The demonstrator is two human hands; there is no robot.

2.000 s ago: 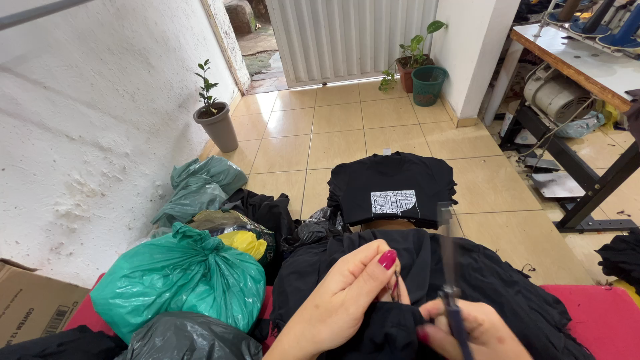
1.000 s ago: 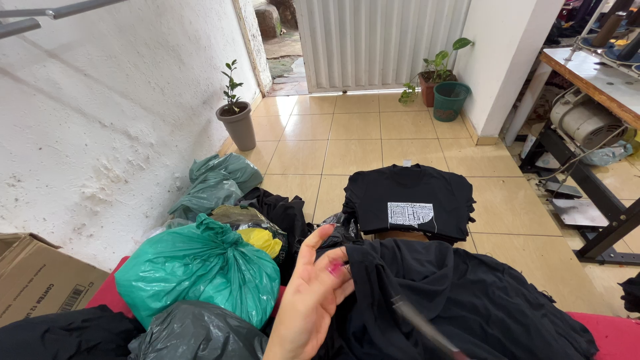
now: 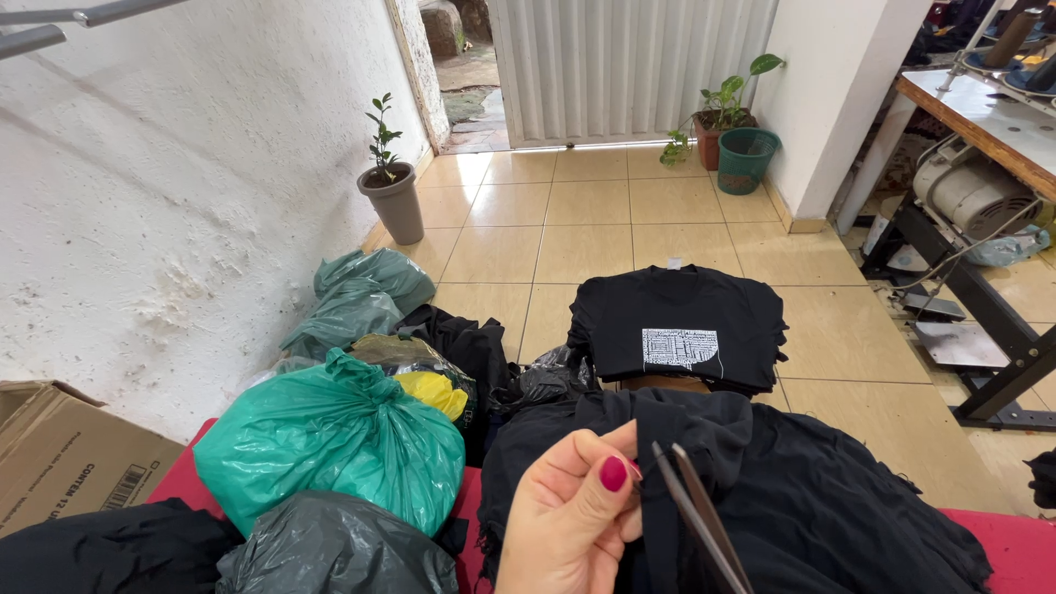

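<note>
My left hand (image 3: 573, 516), thumb and fingers pinched together, holds the edge of a black fabric garment (image 3: 808, 495) spread over the red surface in front of me. Beside those fingers, metal scissors (image 3: 701, 516) point up and forward, their tips slightly apart near the held black band. My right hand is out of view below, so its grip on the scissors cannot be seen. Just beyond lies a stack of folded black T-shirts (image 3: 619, 309), the top one bearing a white printed patch.
Left of the garment sit a green plastic bag (image 3: 330, 454), a dark grey bag (image 3: 346, 549) and a cardboard box (image 3: 74, 454). Farther off are a grey plant pot (image 3: 396, 206), a green pot (image 3: 745, 161) and a sewing machine table (image 3: 982, 115) at right.
Two seconds ago my right hand was visible with the scissors; it has since left view. The scissors' blades, blurred and low one second ago, now stand close to my left fingers.
</note>
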